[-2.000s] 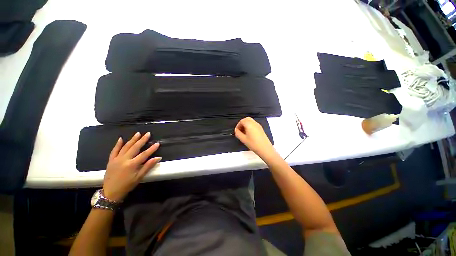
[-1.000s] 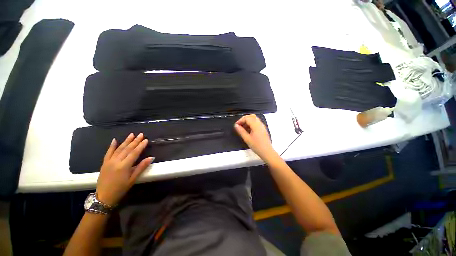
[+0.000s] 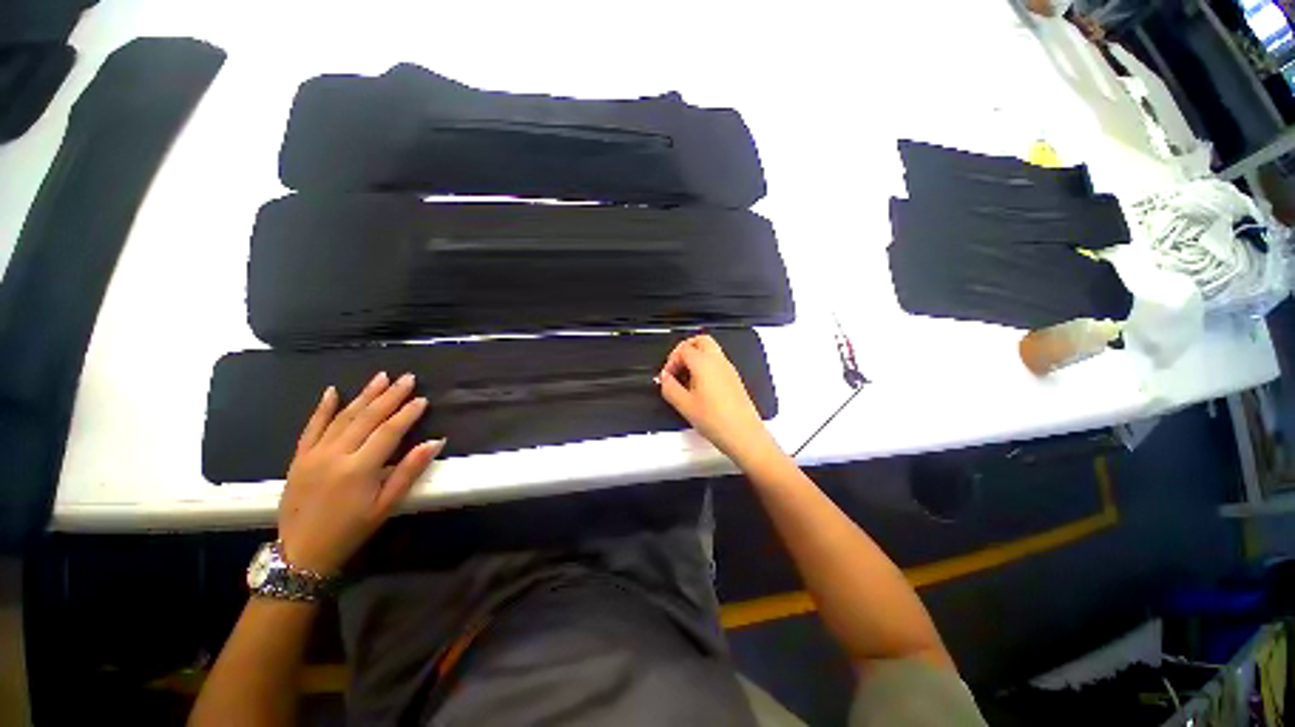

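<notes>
The nearest black slotted panel [image 3: 540, 428] lies flat along the table's front edge, with a thin lengthwise slot [image 3: 540, 388] in its middle. My left hand [image 3: 351, 462] lies flat on the panel's left part, fingers apart, beside the slot's left end. My right hand [image 3: 706, 391] is at the slot's right end, thumb and fingertips pinched together with a tiny light glint between them; what it is cannot be made out. Two more slotted panels lie behind, a middle one [image 3: 341, 273] and a far one [image 3: 348, 138].
Thread snips [image 3: 849, 355] with a cord lie right of the panels. Short black panels [image 3: 994, 256], an amber bottle [image 3: 1058, 348] and a white cord bundle [image 3: 1204, 244] are at the right. A long black piece [image 3: 107, 185] lies slantwise at the left of the white table [image 3: 838, 85].
My right hand has stayed near the slot's right end, its fingertips shifting slightly. My left hand has drawn back a little left from the slot since the first frame. The view has shifted slightly.
</notes>
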